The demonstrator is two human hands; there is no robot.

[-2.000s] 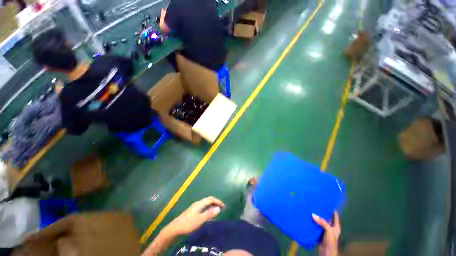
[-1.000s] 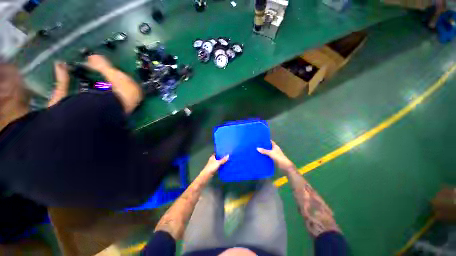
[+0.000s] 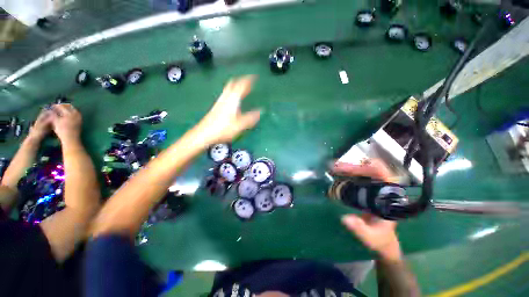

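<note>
My left hand [image 3: 235, 110] reaches over the bench with fingers apart, empty and blurred, beyond the clustered round discs [image 3: 247, 187] with white-grey faces and black rims. My right hand [image 3: 377, 235] is at the suspended power screwdriver [image 3: 365, 195]. The tool covers its middle, with blurred fingers on the far side and a digit on the near side; whether it grips the tool cannot be told. The driver's black cable loops up beside a white parts box [image 3: 400, 142] with dark and tan parts.
A person's hands [image 3: 58, 120] work at the left, by a heap of wired parts [image 3: 130, 151]. Dark units and discs [image 3: 175, 73] are spaced along the far side. A small white piece [image 3: 343, 77] lies on the green bench [image 3: 301, 243]. A yellow floor line shows at lower right.
The blue stool, held in both hands a second ago, is out of my hands. My left hand has moved out over the bench and my right hand to the driver. The view has turned to the bench.
</note>
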